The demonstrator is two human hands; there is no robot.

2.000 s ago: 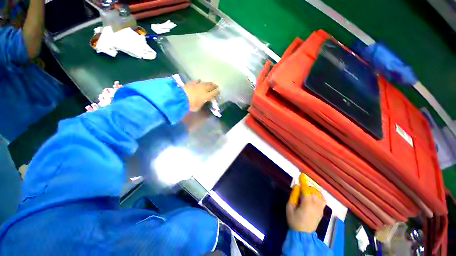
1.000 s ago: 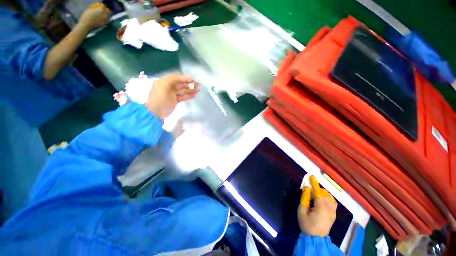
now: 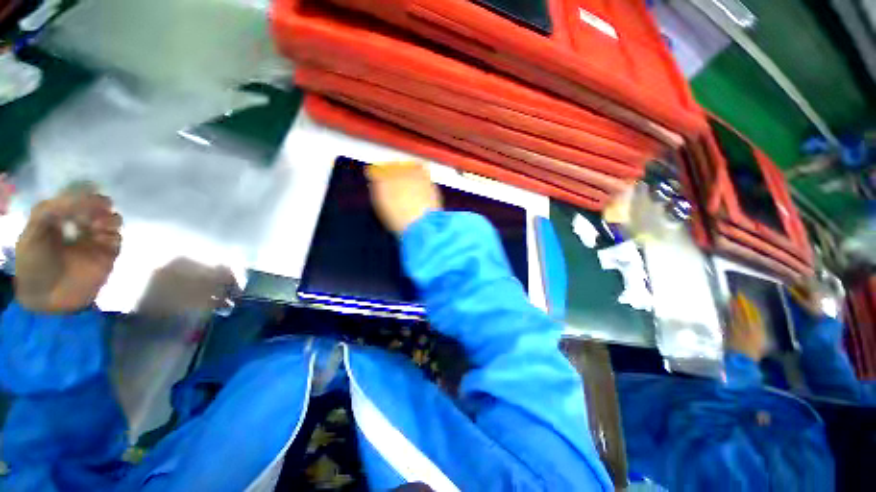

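Observation:
A black glossy panel [image 3: 355, 245] lies on the white mat [image 3: 286, 197] in front of me. My right hand [image 3: 403, 192], with yellow finger cots, rests at the panel's rear edge; blur hides whether a wipe is under the fingers. My left hand [image 3: 69, 252] is blurred at the far left, fingers curled around a small white piece [image 3: 70, 229]. Clear film [image 3: 144, 168] lies left of the mat, with a hand-like reflection near its front edge. A blue blade or card [image 3: 550, 264] lies at the mat's right edge.
Stacked red trays [image 3: 480, 106] stand directly behind the mat. White wipes [image 3: 629, 274] and a clear plastic sheet or bag [image 3: 684, 307] lie to the right. Beyond them, another worker's hand [image 3: 746, 327] is over a panel. More red trays [image 3: 759, 207] stand behind that worker's place.
The view has swung right, bringing the neighbouring worker into sight. My left hand has drawn back to the bench's front left. My right hand has moved to the panel's rear left part.

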